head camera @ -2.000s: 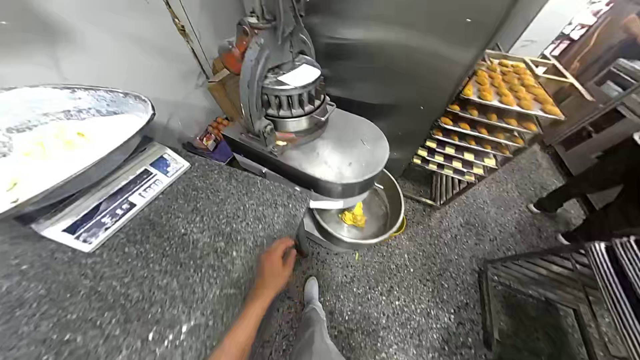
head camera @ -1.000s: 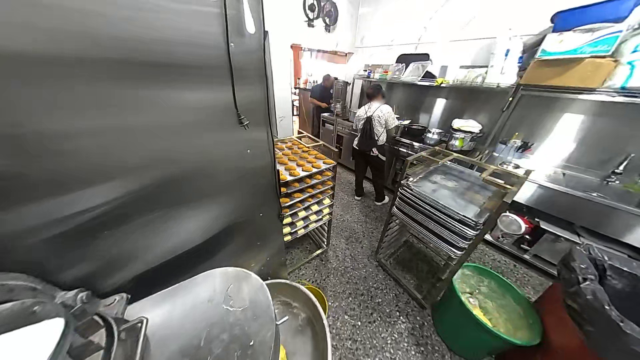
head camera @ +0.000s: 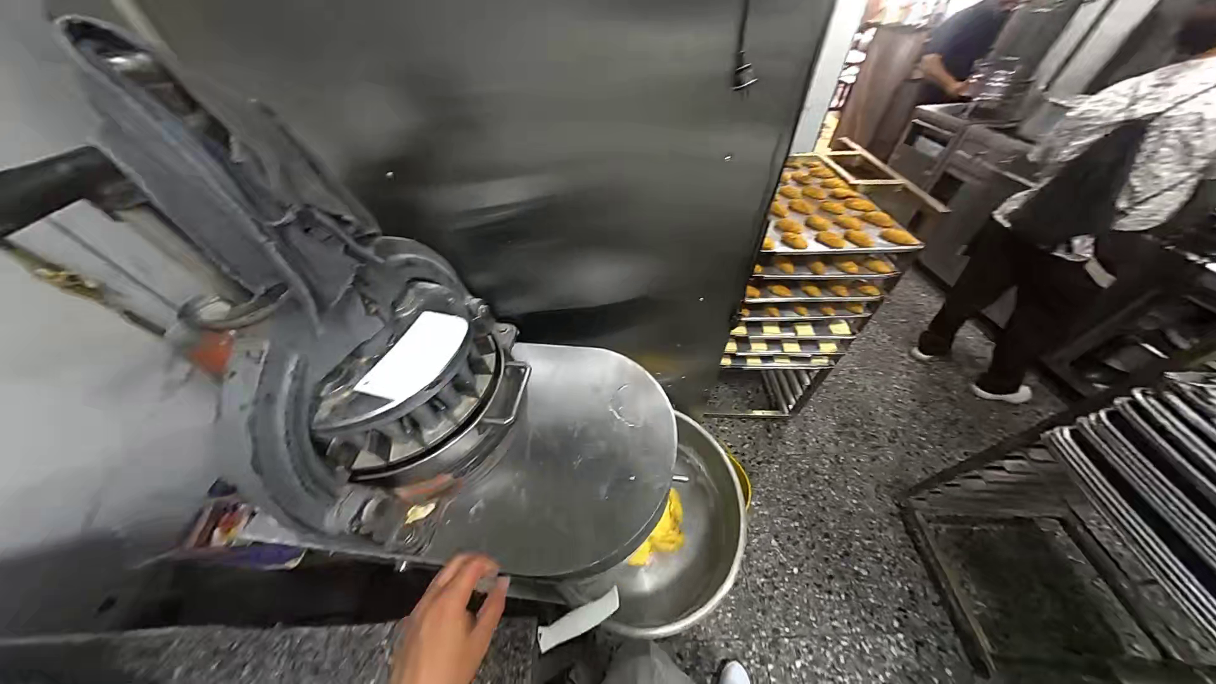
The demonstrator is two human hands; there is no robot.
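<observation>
My left hand (head camera: 446,617) reaches in at the bottom, fingers bent and somewhat apart, with nothing visible in it. Its fingertips are at the near edge of the rounded metal table (head camera: 579,456) of a dough divider; whether they touch cannot be told. The divider's round head (head camera: 418,389), with a ring of metal blocks and a white piece on top, stands up and to the left of the hand. Beyond the table's right edge a large metal bowl (head camera: 708,570) holds yellow dough-like pieces (head camera: 663,532). My right hand is out of view.
A rack holds trays of browned pastries (head camera: 826,214) and pale yellow squares (head camera: 793,347) beside a tall steel panel (head camera: 589,190). Another rack with stacked trays (head camera: 1140,475) stands right. A speckled counter (head camera: 237,655) lies below. Two people (head camera: 1073,209) (head camera: 959,47) stand at the upper right.
The view swung up towards the room, then back down. My left hand, by the counter's corner two seconds ago and out of view one second ago, is now at the divider table's near edge.
</observation>
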